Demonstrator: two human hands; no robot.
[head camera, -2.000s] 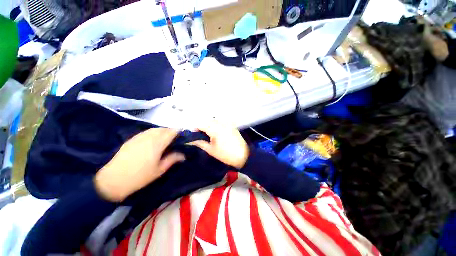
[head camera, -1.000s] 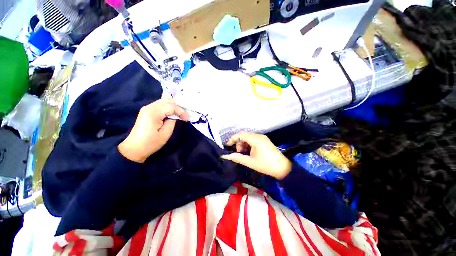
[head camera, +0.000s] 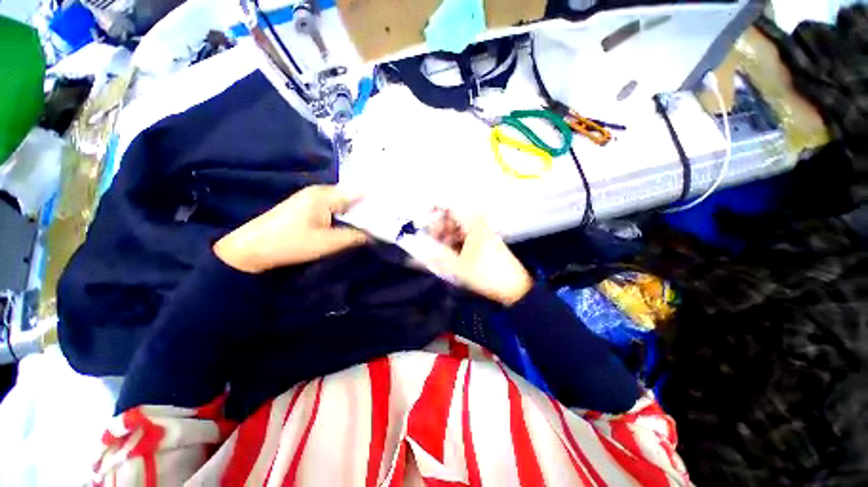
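Note:
The navy garment (head camera: 143, 209) is heaped left of the needle and runs over my lap. My left hand (head camera: 295, 228) pinches its upper edge just below the presser foot (head camera: 340, 103). My right hand (head camera: 485, 262) is closed on the same edge further right, its fingers blurred. A pale strip (head camera: 419, 249) lies along the edge between my hands. The edge is held in front of the foot, nearer to me; whether any cloth is under the foot is hard to see in the glare.
Green and yellow scissors handles (head camera: 538, 143) and orange-handled snips (head camera: 592, 128) lie right of the needle, near a curved black piece (head camera: 428, 87). A mint-green block (head camera: 455, 27) sits on brown cardboard (head camera: 381, 29). Dark fuzzy cloth (head camera: 771, 333) is at the right.
My hands first moved apart, then my right hand came up and closer to my left. The pale strip now shows between them. The view has shifted slightly.

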